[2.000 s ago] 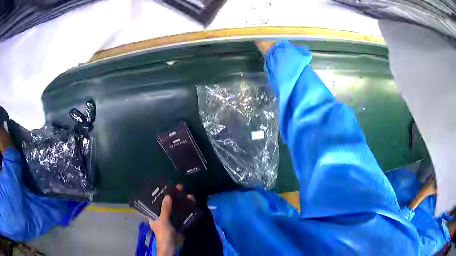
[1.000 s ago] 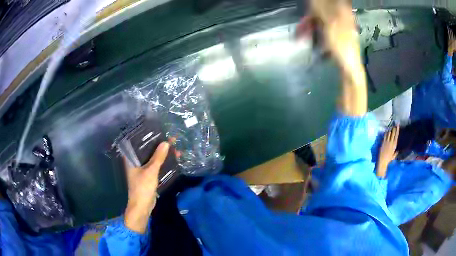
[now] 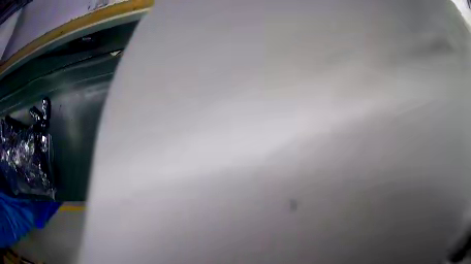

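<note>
A large blurred pale grey surface [image 3: 279, 144] fills most of the view, close to the camera, and hides the middle and right of the bench. At the far left, a clear crinkled bag of black cables [image 3: 26, 154] lies on the dark green bench [image 3: 75, 139]. A few shiny black coiled cables [image 3: 42, 114] lie at its top edge. Neither my left hand nor my right hand is in view. No manuals show.
A blue sleeve or cloth [image 3: 20, 216] is at the lower left, below the bag. A yellow-brown edge [image 3: 62, 33] runs along the bench's far side. Grey floor [image 3: 51, 242] shows at the lower left. A small dark object [image 3: 87, 39] lies near the far edge.
The pale surface now covers most of the view. Both my hands, the dark stack in my left hand and the flat clear bag no longer show.
</note>
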